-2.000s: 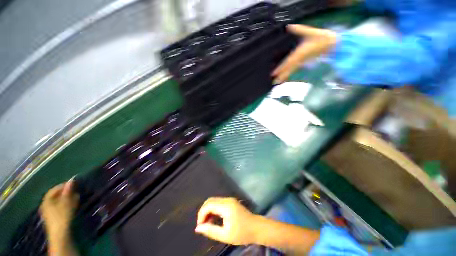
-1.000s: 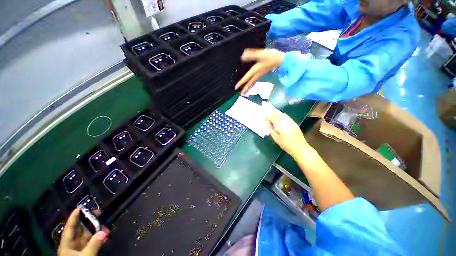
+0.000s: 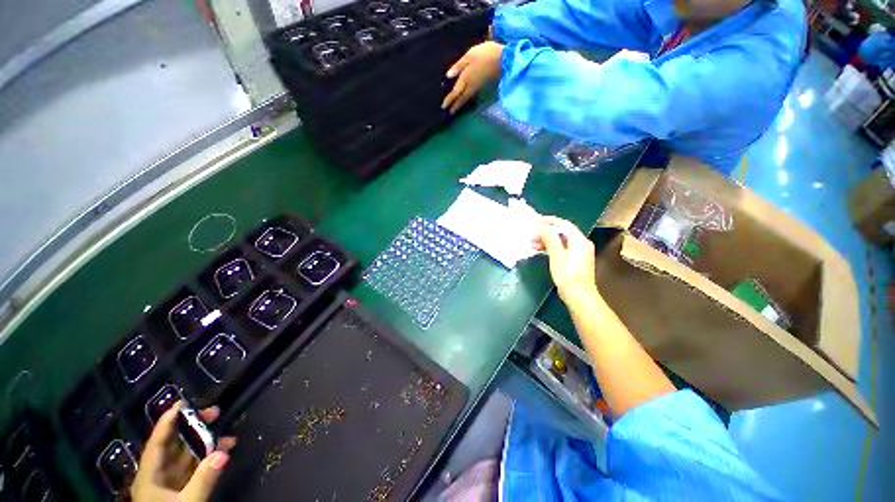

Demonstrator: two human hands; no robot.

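My left hand (image 3: 173, 465) is at the lower left and holds a watch housing (image 3: 196, 430) with a silver rim by its edges, over the front corner of the foam pocket tray (image 3: 183, 351). My right hand (image 3: 566, 257) reaches to the white paper (image 3: 488, 225); its fingertips are at the right end of the paper, on or just over a pale piece there. Whether they grip it cannot be told. The flat black parts tray (image 3: 358, 368) lies before me with small gold-brown specks scattered in it.
A clear sheet of bumps (image 3: 420, 270) lies between tray and paper. A crumpled white tissue (image 3: 500, 176) lies behind the paper. Another person's hand (image 3: 473, 75) touches the tall tray stack (image 3: 378, 108). An open cardboard box (image 3: 726, 284) with bags stands right of the bench.
The tray stack has moved back, away from my trays, with the other person's hand at its side. My left hand has shifted slightly right with the housing; my right hand stays by the paper.
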